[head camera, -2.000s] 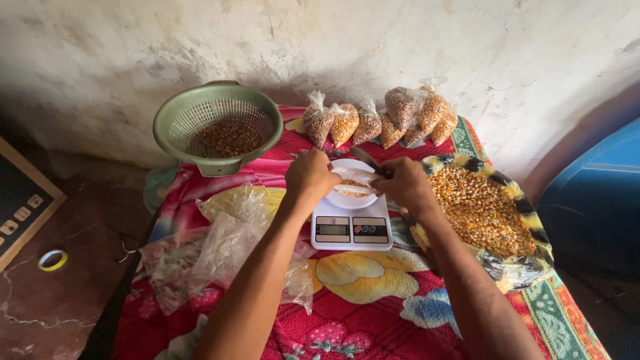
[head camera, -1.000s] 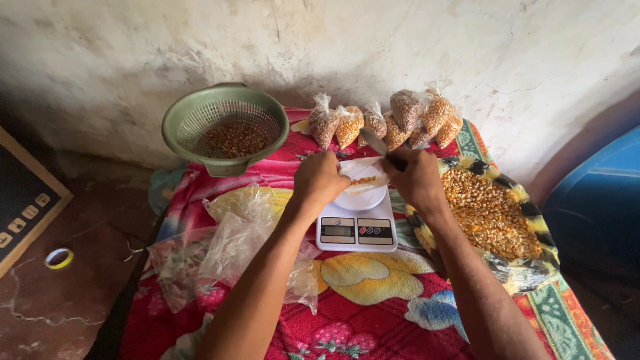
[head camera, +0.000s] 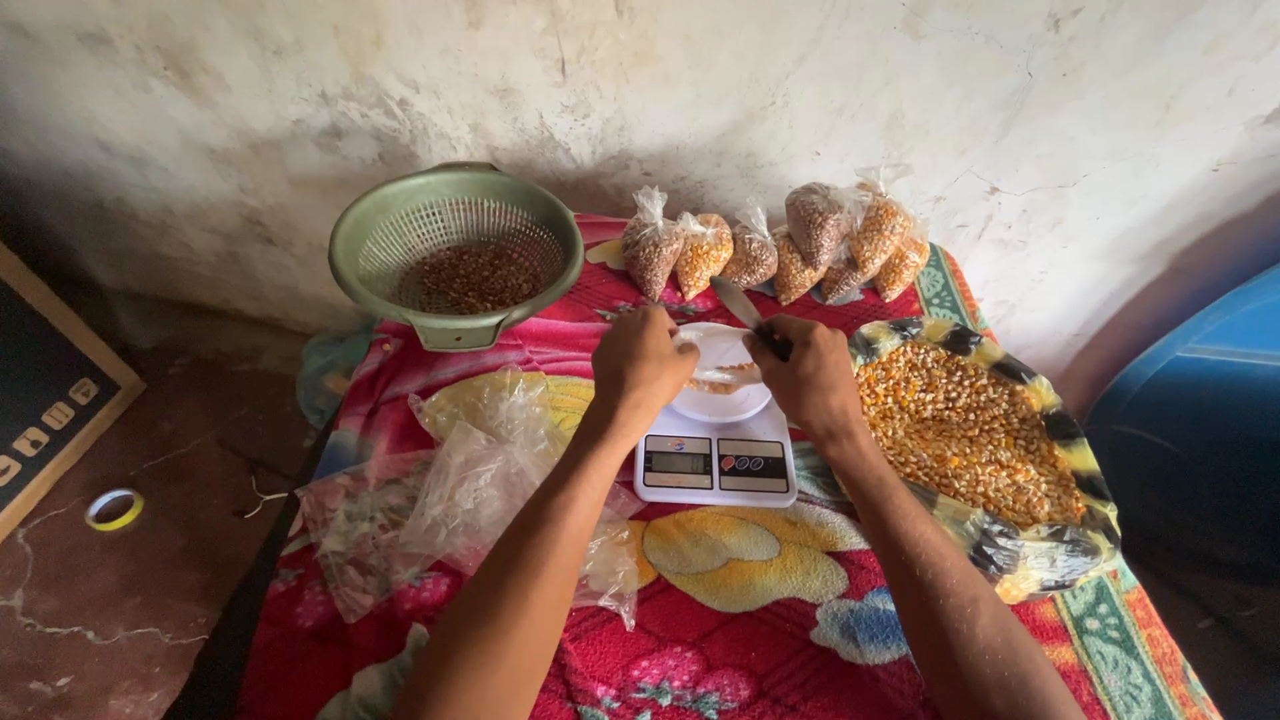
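Observation:
My left hand (head camera: 645, 362) and my right hand (head camera: 815, 375) pinch opposite sides of a clear plastic bag (head camera: 722, 352) that has some corn kernels in its lower part. A knife (head camera: 737, 302) is also held in my right hand, its blade pointing up and left. Beneath the bag is the round white plate (head camera: 722, 408) of a digital kitchen scale (head camera: 716, 488); whether the bag rests on it I cannot tell. To the right of my right hand, a wide container lined with patterned plastic (head camera: 1070, 400) holds loose corn kernels (head camera: 965, 430).
A green plastic colander (head camera: 456, 333) with reddish kernels stands back left. Several filled, tied bags (head camera: 704, 255) line the table's back edge near the wall. Crumpled clear plastic bags (head camera: 470, 480) lie left on the floral cloth (head camera: 750, 620). A tape roll (head camera: 114, 509) is on the floor.
The knife blade and the bag between my hands have shifted in angle. Both hands remain over the scale.

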